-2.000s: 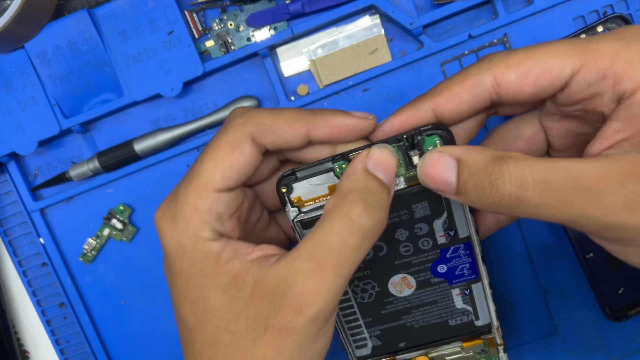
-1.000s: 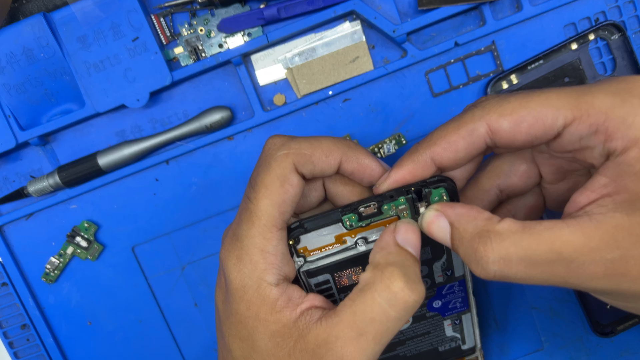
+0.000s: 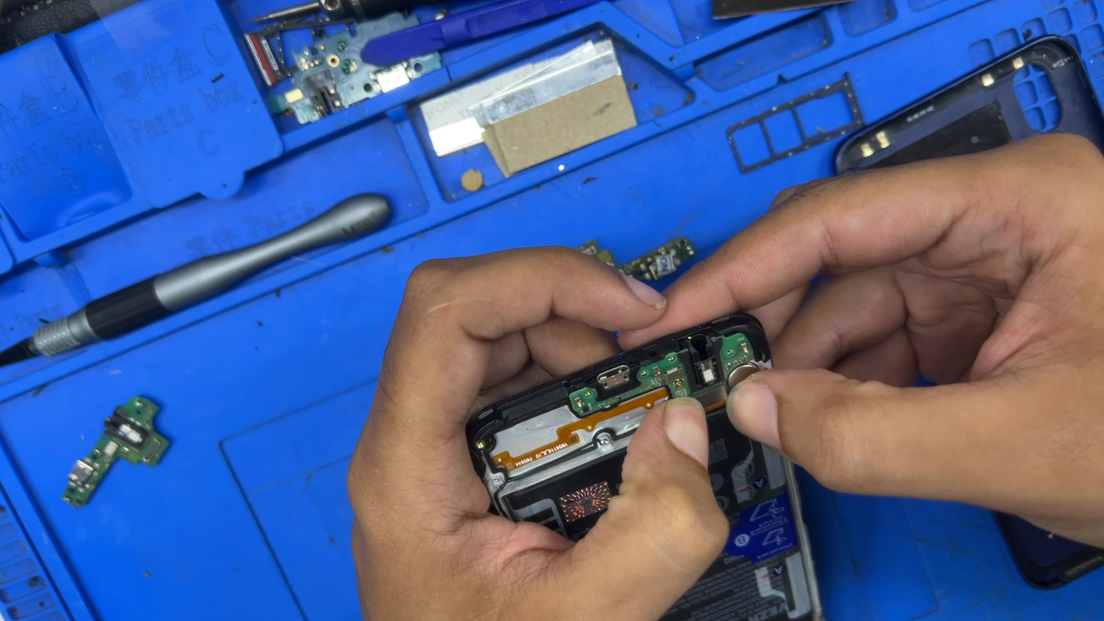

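An opened smartphone (image 3: 595, 435) lies tilted in my left hand (image 3: 517, 448), its bottom end facing up and its battery (image 3: 742, 569) partly covered. My left thumb rests by the lower edge of a green charging-port board (image 3: 664, 373) seated at that end, beside an orange flex cable (image 3: 565, 433). My right hand (image 3: 931, 345) grips the phone's corner, its thumb against a small round metal part (image 3: 742, 373) at the board's right end. The right index fingertip meets the left index fingertip behind the frame.
A similar small board (image 3: 116, 448) and a grey precision screwdriver or knife handle (image 3: 233, 267) lie left on the blue repair mat (image 3: 198, 535). Behind my fingers is another small board (image 3: 660, 261). A phone back cover (image 3: 914, 142) lies right. Trays hold a circuit board (image 3: 354, 65) and cardboard (image 3: 561, 125).
My left thumb has moved off the board to its lower edge, so the port and orange flex cable show. The second small board behind the fingers has come into sight. The view has shifted.
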